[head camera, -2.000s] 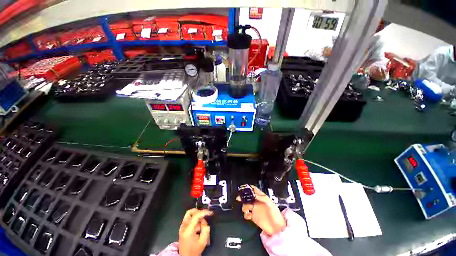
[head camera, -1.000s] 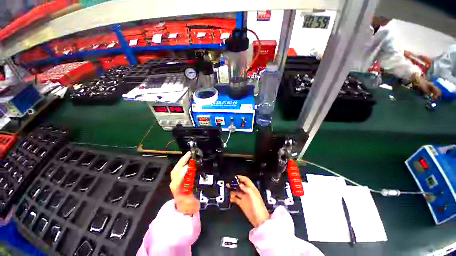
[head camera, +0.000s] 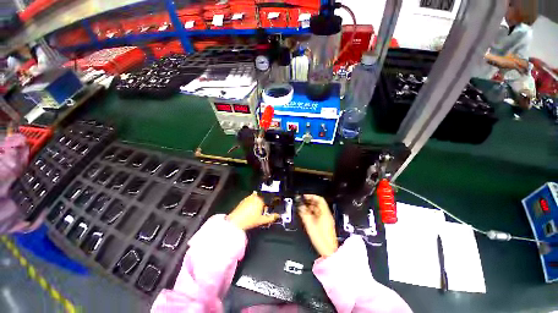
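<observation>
Two black clamp fixtures stand side by side. The left fixture's red toggle handle (head camera: 267, 117) is upright; the right fixture's red handle (head camera: 386, 202) hangs down. My left hand (head camera: 248, 211) reaches into the front of the left fixture, fingertips at its white-outlined nest (head camera: 286, 209); whether it grips anything is hidden. My right hand (head camera: 319, 221) is just right of that nest, its fingers closed round a small dark, blurred watch unit (head camera: 300, 204). The right fixture's nest (head camera: 360, 228) shows its white outline. A small pale part (head camera: 293, 266) lies loose on the bench before my hands.
A foam tray (head camera: 125, 229) of black units lies left, another beyond it. Paper sheets (head camera: 416, 257) with a pen (head camera: 442, 263) lie right. Behind the fixtures stand a power supply (head camera: 235, 116), blue box (head camera: 318, 116) and clear bottle (head camera: 358, 98). A pink sleeve shows at far left.
The left fixture's red handle has swung from hanging down to upright. My left hand has left the handle and moved down to the nest. The view has shifted, showing the floor at left.
</observation>
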